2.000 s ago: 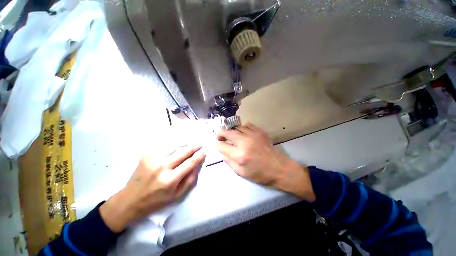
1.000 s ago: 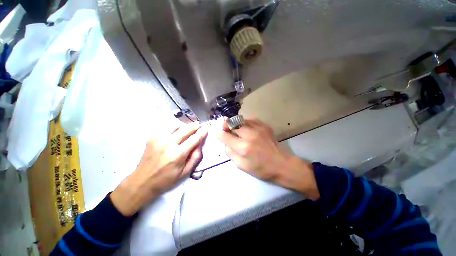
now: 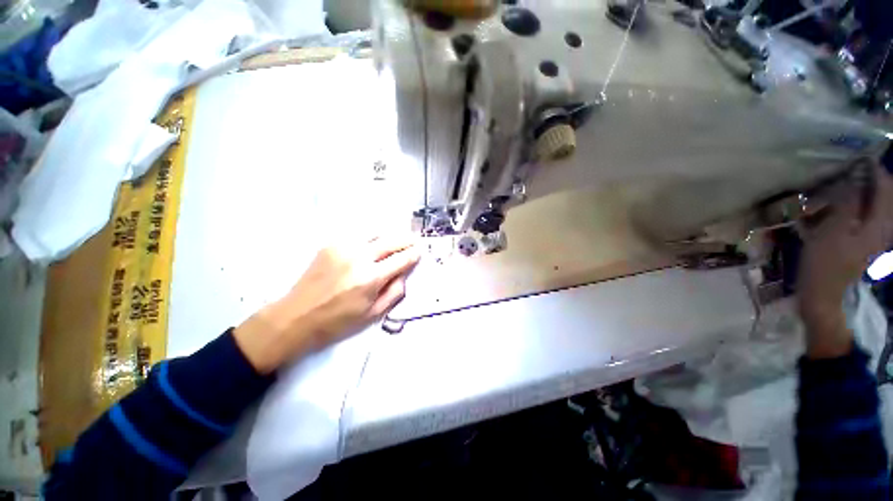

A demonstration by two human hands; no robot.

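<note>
My left hand (image 3: 343,286) lies left of the presser foot (image 3: 439,223), fingers together on a white cloth piece (image 3: 299,431). The cloth runs from under the hand and hangs over the table's front edge. Its end near the needle is hard to see in the glare. My right hand (image 3: 844,240) is blurred at the far right, by the right end of the cream machine head (image 3: 627,127); its grip cannot be made out.
A ridged tension dial (image 3: 558,141) is on the head's front. A dark object (image 3: 713,261) lies at the bed's right. White cut parts (image 3: 93,161) lie at far left, beside yellow tape (image 3: 147,264) on cardboard. Pale cloth (image 3: 754,391) is heaped at lower right.
My right hand has left the needle area and moved far right to the machine's end. My left hand stays by the presser foot. The view has shifted, showing more of the head.
</note>
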